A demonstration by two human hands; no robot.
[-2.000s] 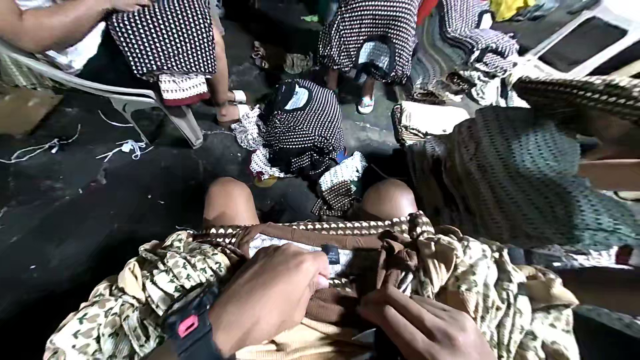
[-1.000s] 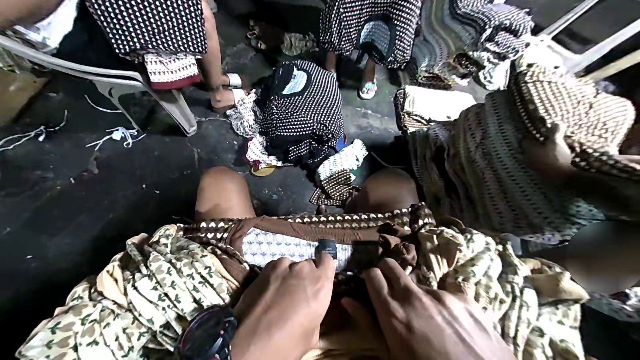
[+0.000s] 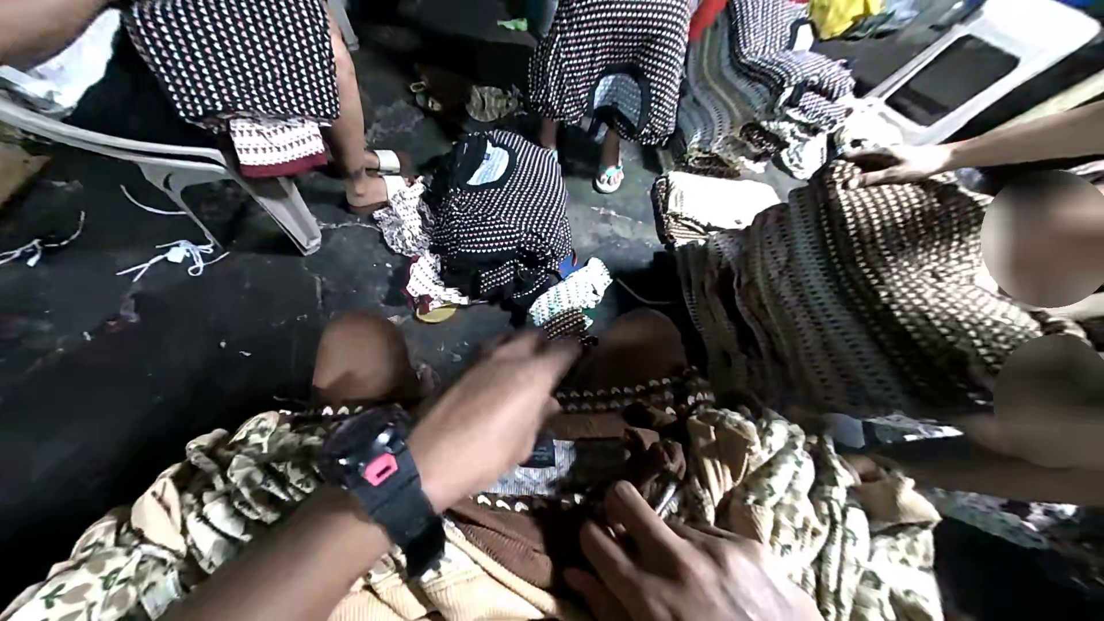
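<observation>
A knit garment with a tan leaf-patterned body (image 3: 250, 474) and a brown collar band (image 3: 595, 424) lies bunched across my lap. My left hand (image 3: 492, 405), with a black watch (image 3: 375, 470) on its wrist, is raised above the collar; it is blurred, so its fingers and anything in them are unclear. Lower and to the right, my right hand (image 3: 681, 552) grips the brown fabric beside the neckline. A small shiny thing shows by its fingertips, too little of it to name. Inside the neck opening are a pale lining (image 3: 548, 474) and a dark label (image 3: 541, 452).
Black-and-white knit garments (image 3: 509, 207) lie piled on the dark floor ahead. A person at right has a hand (image 3: 906, 164) on a brown-and-cream knit (image 3: 914, 250). Others sit at the far left and ahead. Plastic chairs (image 3: 285, 207) and loose white cords (image 3: 185, 254) are also there.
My left hand has risen off the collar, forward from my lap. My right hand stays by the brown band. At right, the other person's arm now reaches over the brown-and-cream knit.
</observation>
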